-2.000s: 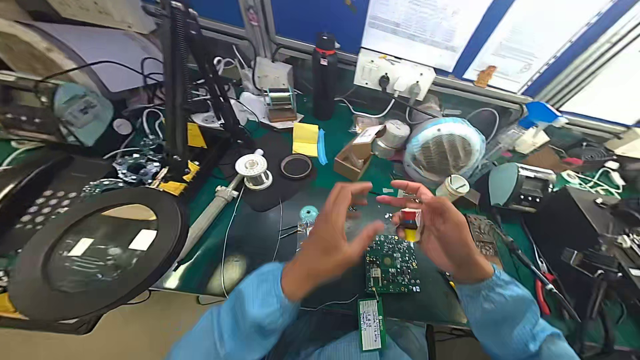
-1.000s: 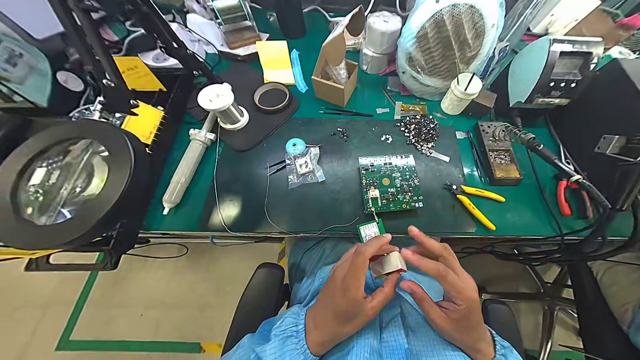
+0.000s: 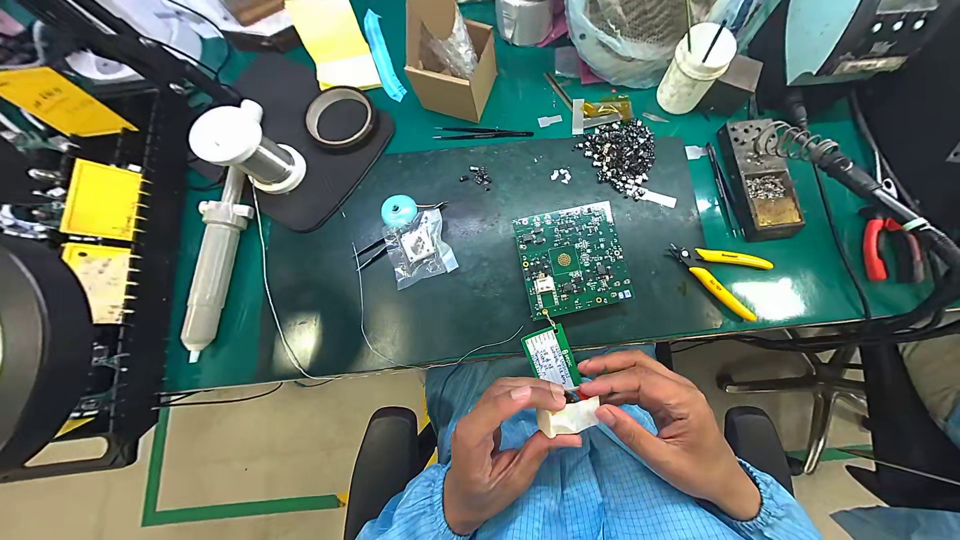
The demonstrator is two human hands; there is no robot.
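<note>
Over my lap, below the bench edge, my left hand (image 3: 510,435) grips a small cream-coloured piece (image 3: 568,417), thumb under it and fingers on top; what it is cannot be told. A red and dark part shows at its upper side. My right hand (image 3: 660,424) touches its right end with thumb and fingertips. Just above the hands a green tag with a written label (image 3: 549,356) hangs over the bench edge, joined by a short wire to a green circuit board (image 3: 574,259) lying flat on the dark mat (image 3: 465,315).
Yellow-handled cutters (image 3: 724,274) lie right of the board, a soldering iron (image 3: 862,180) beyond. Small black components (image 3: 619,154) are heaped behind it. To the left are a bagged part (image 3: 420,247), a solder spool (image 3: 262,154), a large syringe (image 3: 214,277) and a magnifier lamp (image 3: 45,352).
Both hands were raised over the bench two seconds ago, around a red and yellow item, and are now low over my lap. The view has tilted down and closer.
</note>
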